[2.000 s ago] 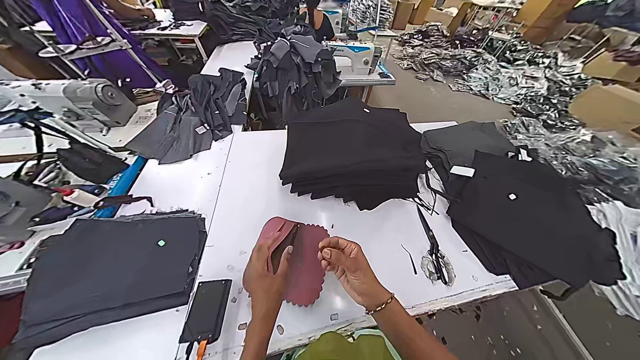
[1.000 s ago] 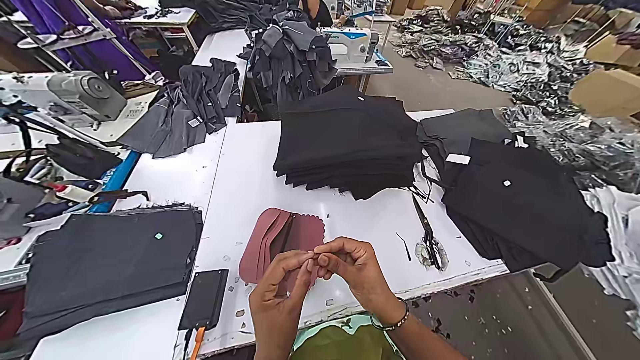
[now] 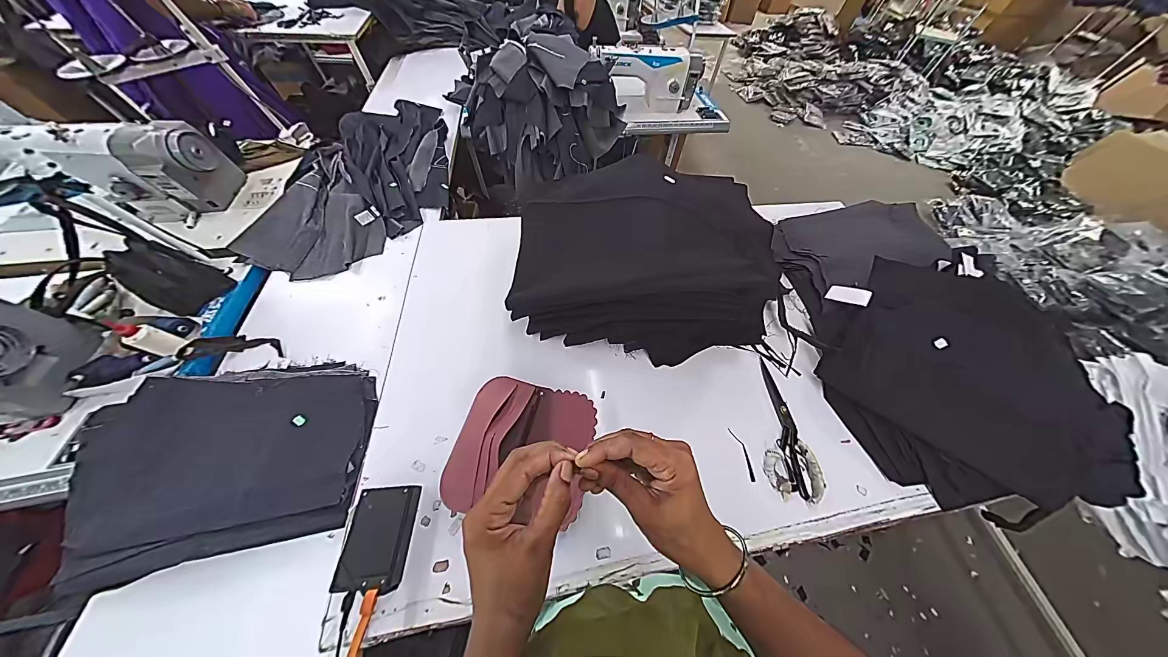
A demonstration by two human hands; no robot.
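Observation:
My left hand (image 3: 526,497) and my right hand (image 3: 643,479) meet fingertip to fingertip over the near edge of a dusky pink wallet (image 3: 493,424) with a scalloped edge, which lies spread on the white table (image 3: 456,319). Thumb and forefinger of each hand are pinched together; a tiny thing may be between them, too small to make out. Dark scissors (image 3: 792,438) with wrapped handles lie to the right of my hands, beside thin tweezers (image 3: 743,454). Left of the wallet is a black phone (image 3: 376,538) with an orange cable plugged in.
A tall stack of black fabric (image 3: 639,265) stands behind the wallet. More black pieces (image 3: 967,383) hang over the right table edge, and a dark grey stack (image 3: 219,456) lies at the left. Sewing machines (image 3: 652,78) and cloth heaps are beyond.
Two seconds ago my left hand was on the wallet and my right hand was apart from it, to the right. Since then my left hand has left the wallet, and both hands' fingertips have come together.

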